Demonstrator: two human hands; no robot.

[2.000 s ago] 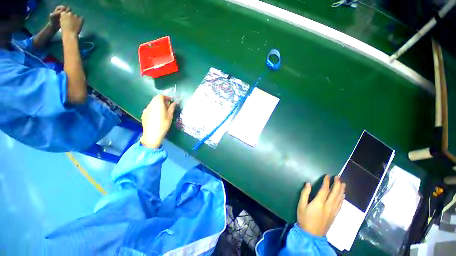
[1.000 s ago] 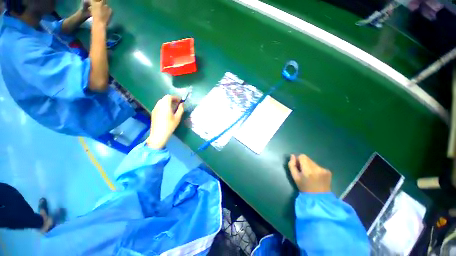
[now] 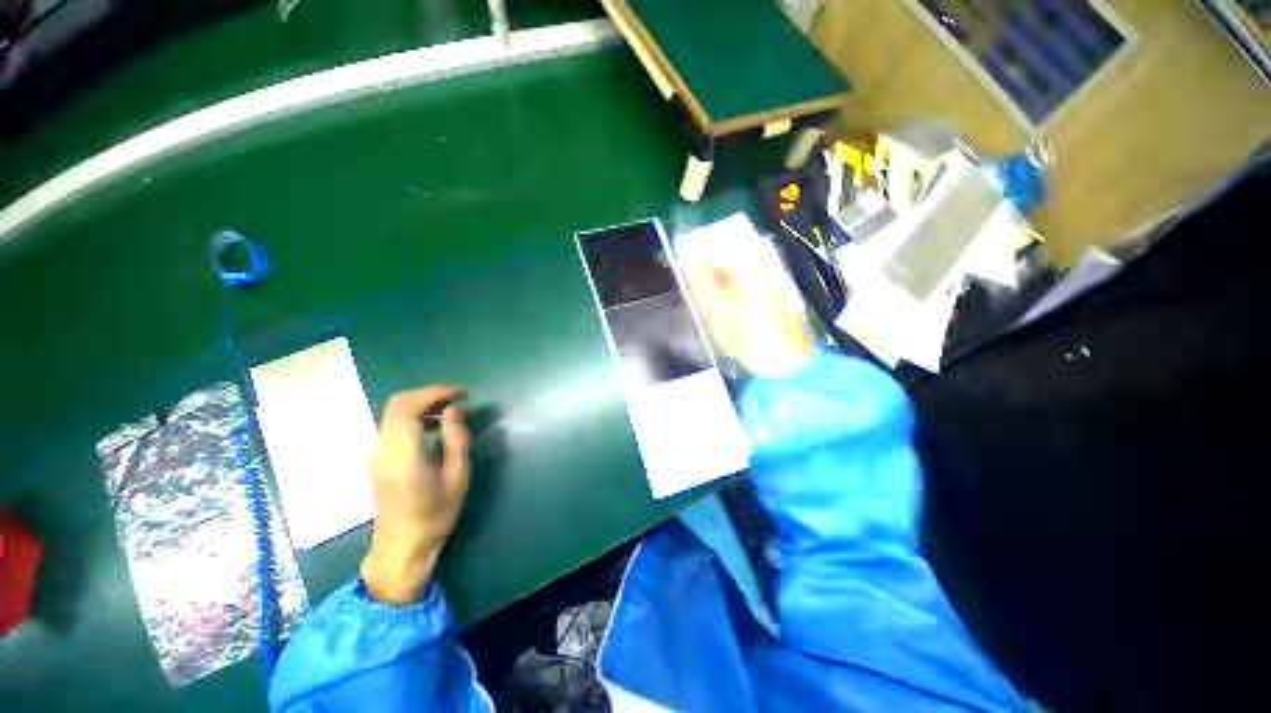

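My left hand [image 3: 418,481] is over the green bench with its thumb and fingers curled; a small dark spot shows between the fingertips, too unclear to name. My right hand [image 3: 753,304] is over the clear bag with a white sheet [image 3: 722,240], washed out by glare, so its grip is hidden. The black-and-white strip [image 3: 645,309] lies just left of it, white end toward me. A white paper sheet [image 3: 315,443] lies left of my left hand. Beside it is the silver bag [image 3: 195,522], with the blue wrist strap's cord along its edge and its loop [image 3: 239,259] farther back.
The red bin [image 3: 14,571] is cut off at the left edge. A green-topped raised stand [image 3: 739,63] is at the back. A dark tray area with white papers [image 3: 913,265] and yellow bits lies at the right. A pale rail [image 3: 321,95] runs along the back.
The view has swung right. My right hand has moved from the strip's white end, past bare bench, onto the clear bag. My left hand has moved from beside the silver bag to right of the white paper.
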